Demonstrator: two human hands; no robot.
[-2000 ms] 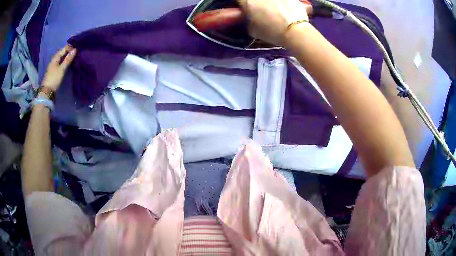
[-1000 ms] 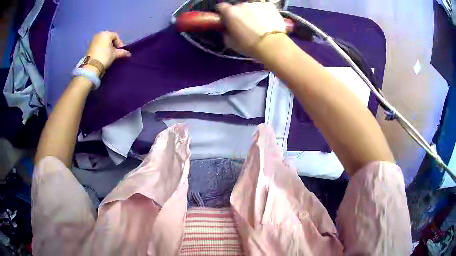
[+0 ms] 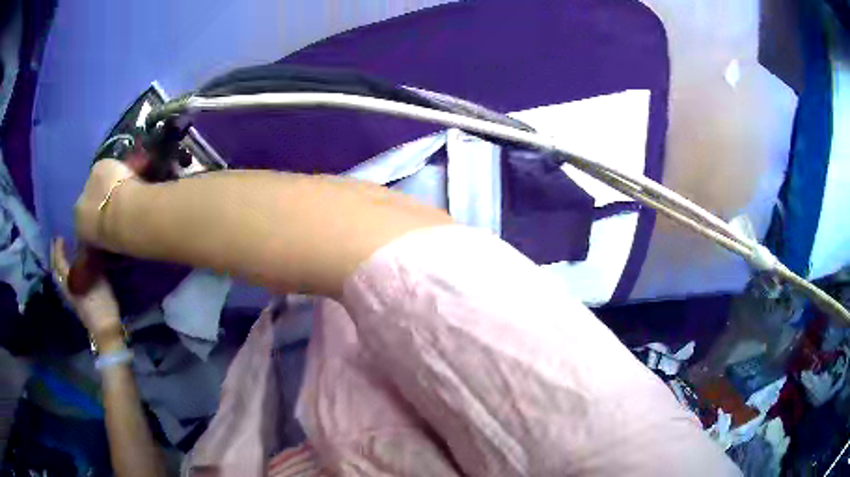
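The purple garment [image 3: 401, 70] lies across the table, its pale inside [image 3: 615, 126] showing at the right and in the middle. My right hand [image 3: 101, 200] is shut on the red-brown handle of the iron [image 3: 154, 140], which is at the garment's left end; my wrist and forearm cross over the cloth. The soleplate's contact with the cloth is partly hidden. My left hand [image 3: 89, 293] is just below, at the garment's lower left edge, partly behind the handle; whether it holds cloth is unclear. A purple flap [image 3: 545, 210] lies on the pale inside.
The pale hose and dark cable [image 3: 429, 114] run from the iron over the garment to the lower right. The lavender-grey table cover [image 3: 713, 177] has brownish stains and a small white tag [image 3: 733, 72]. Fabric scraps [image 3: 746, 410] are heaped at the lower right and left.
My right hand and the iron have swung from the top middle to the far left, trailing the hose over the garment. My left hand has moved down and left from the upper edge.
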